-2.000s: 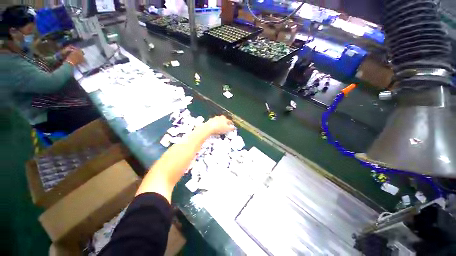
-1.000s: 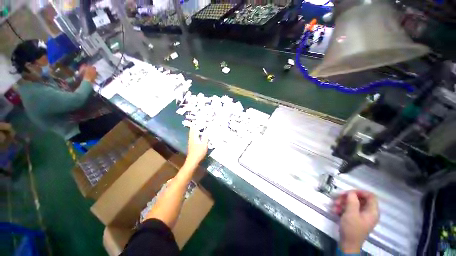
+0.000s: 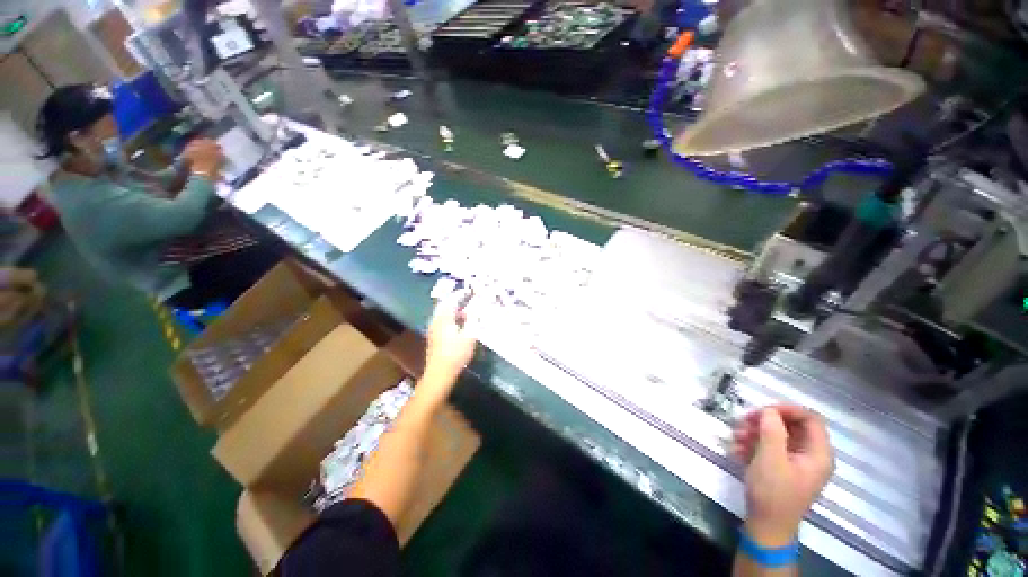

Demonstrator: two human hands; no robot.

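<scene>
White housing parts [image 3: 485, 250] lie heaped on the bench left of the machine. My left hand [image 3: 451, 335] is at the near edge of the heap, its fingertips by the white parts; whether it grips one is unclear. My right hand [image 3: 786, 456], with a blue band at the wrist, is just in front of the small metal fixture [image 3: 723, 391], fingers curled with thumb and fingertips near each other; blur hides whether anything is between them. The soldering iron [image 3: 840, 254], black with a teal band, slants down above the fixture.
Metal base plate [image 3: 665, 293] under the machine. Cream fume hood [image 3: 795, 85] and blue hose [image 3: 721, 177] above. Conveyor [image 3: 552, 141] behind with scattered pieces. Open cardboard box [image 3: 304, 394] below the bench. Dark tray with boards [image 3: 1001, 541] at lower right. A seated person [image 3: 124, 225] at left.
My left hand has drawn back from over the heap to its near edge. My right hand has come into view by the fixture. The view has turned towards the machine.
</scene>
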